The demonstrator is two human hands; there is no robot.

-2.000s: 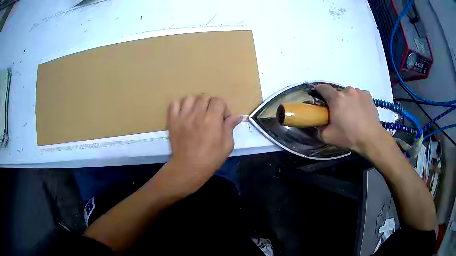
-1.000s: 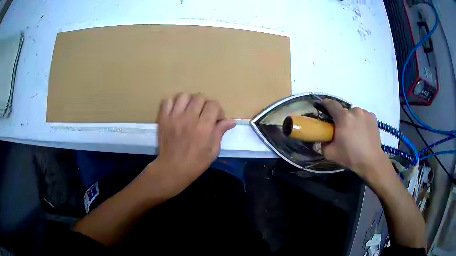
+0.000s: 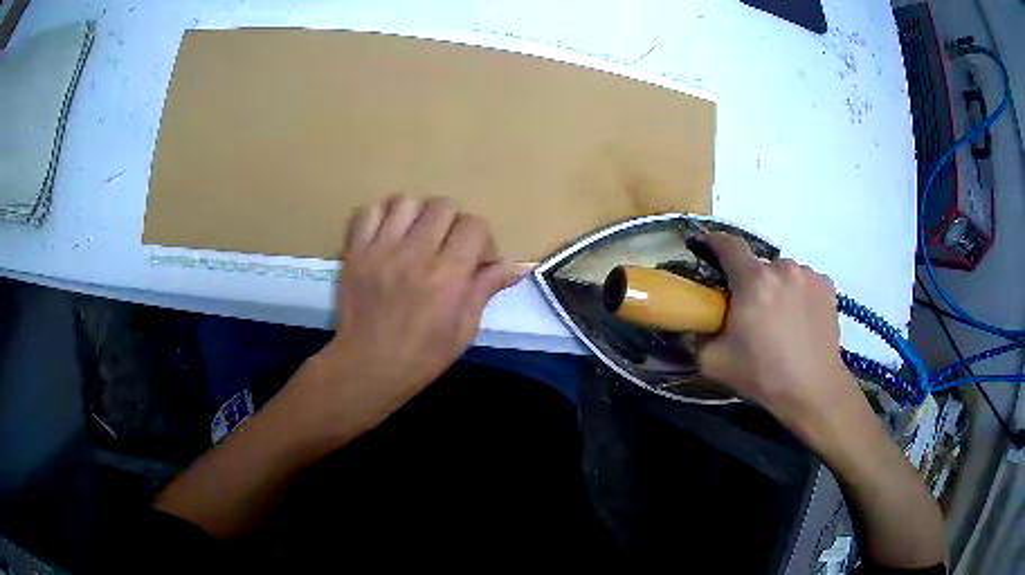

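Note:
A tan card template [image 3: 427, 135] lies flat on white fabric, with a scorched smudge near its right end. White seam allowance [image 3: 247, 262] shows along its near edge, and a thin white strip along its far edge. My left hand [image 3: 410, 270] presses on the near edge, thumb and fingertips at the fold just left of the iron tip; whether it pinches fabric is hidden. My right hand [image 3: 776, 326] is closed on the yellow wooden handle of the steam iron [image 3: 646, 303], which covers the template's near right corner and points left.
The white table [image 3: 809, 169] has a rounded near edge. A layered fabric stack [image 3: 39, 124] lies at the far left. A dark flat piece [image 3: 792, 11] shows at the top edge. Blue hoses [image 3: 877, 326] run right from the iron. A red and black box [image 3: 955, 169] stands beyond the table.
The view has shifted, so the template sits higher and further right. The iron has moved left over the template's near right corner, closer to my left hand. The smudge now shows.

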